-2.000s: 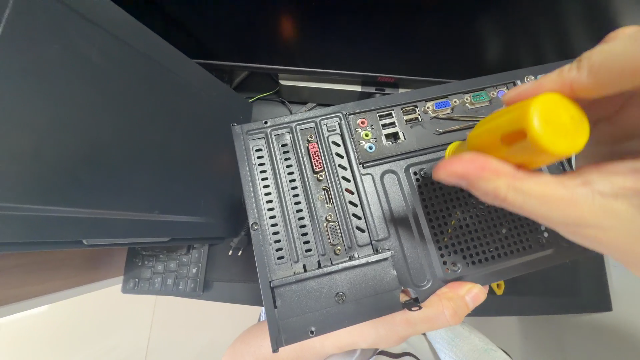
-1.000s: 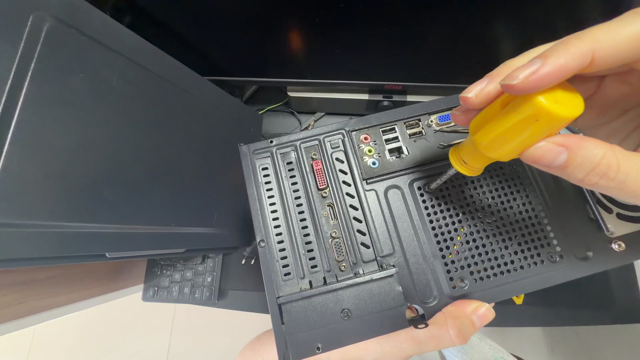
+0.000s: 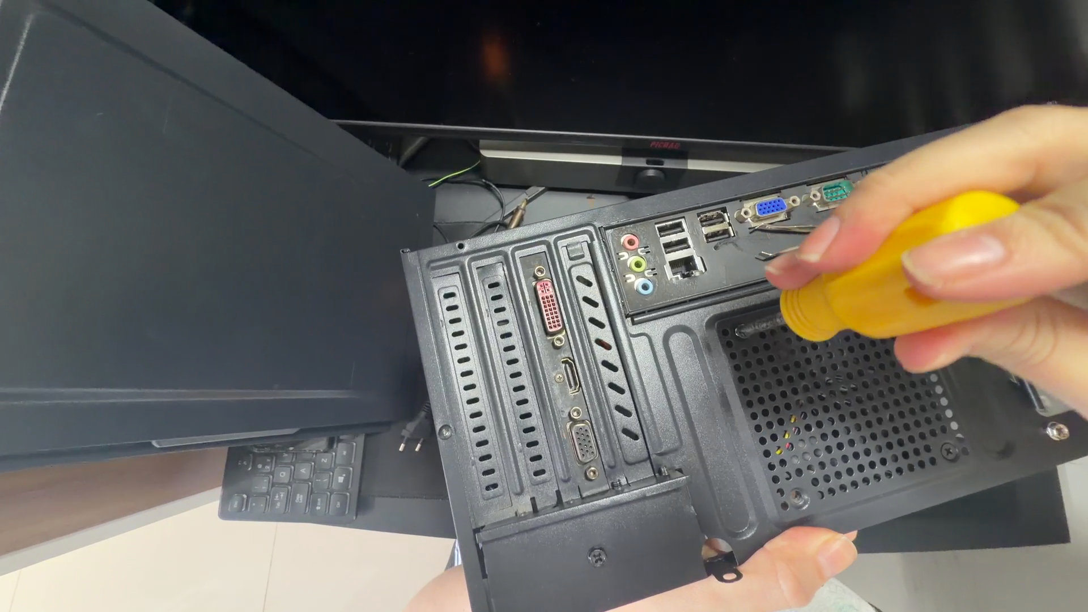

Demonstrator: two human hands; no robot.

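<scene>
My right hand [image 3: 960, 246] grips the yellow handle of a screwdriver [image 3: 901, 263]; its shaft points left, the tip near the upper left corner of the perforated fan grille [image 3: 841, 416]. Slim metal prongs, perhaps tweezers [image 3: 782, 228], stick out past the same fingers. The grille is in the rear panel of a black computer case [image 3: 693, 408], which also has audio, USB, network and VGA ports. A graphics card bracket [image 3: 561, 374] shows a red DVI port. My left hand [image 3: 790, 565] supports the case from below, its fingers mostly hidden behind the lower edge.
A large dark panel [image 3: 204, 229] fills the left side. Beneath it lies a black keyboard [image 3: 293, 480], with a two-pin plug [image 3: 414, 432] beside it. Behind the case stand a dark monitor [image 3: 680, 68] and a soundbar-like device [image 3: 578, 166], with loose cables near its left end.
The screwdriver was held away from the grille, its handle toward the camera; then its tip came to the grille's upper left corner. Since then the handle has tilted lower, closer to the panel.
</scene>
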